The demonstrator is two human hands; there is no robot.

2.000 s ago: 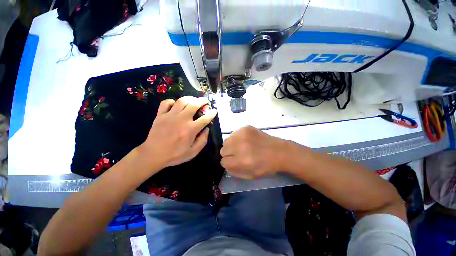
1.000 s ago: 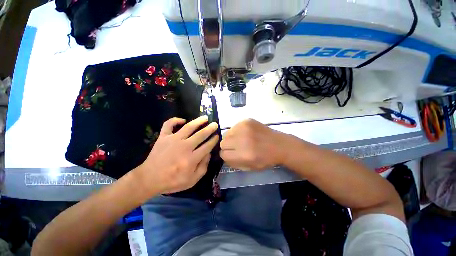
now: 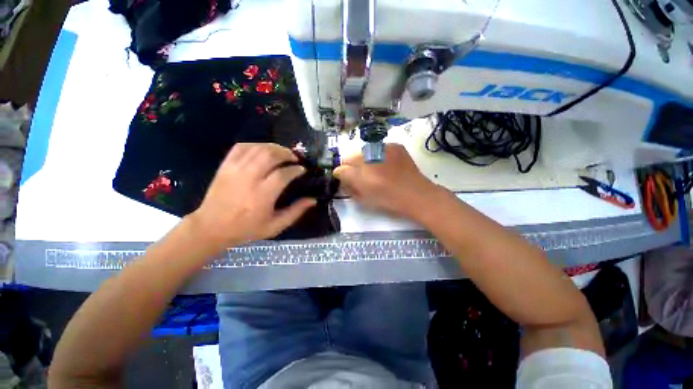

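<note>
The black floral garment piece (image 3: 197, 129) lies flat on the machine table, its right edge under the presser foot (image 3: 333, 148) of the white sewing machine (image 3: 486, 53). My left hand (image 3: 254, 194) grips bunched cloth left of and just below the foot, its thumb and fingers around a fold. My right hand (image 3: 384, 178) is close by the needle area on the right, slightly blurred, fingers pinching the cloth's edge. The fingertips are partly hidden, and the needle tip cannot be made out.
A tangled black cord heap (image 3: 490, 137) lies under the machine arm. Snips (image 3: 608, 191) and orange-handled scissors (image 3: 658, 199) are at the right. A black floral bundle (image 3: 171, 23) is at the upper left. The ruler band (image 3: 380, 249) runs along the front edge. Dark floral cloth (image 3: 471, 342) lies below the table.
The garment piece has moved away from me, and its lower end no longer hangs over the table edge. Both hands moved up toward the foot; the left now bunches the cloth. The view has shifted slightly.
</note>
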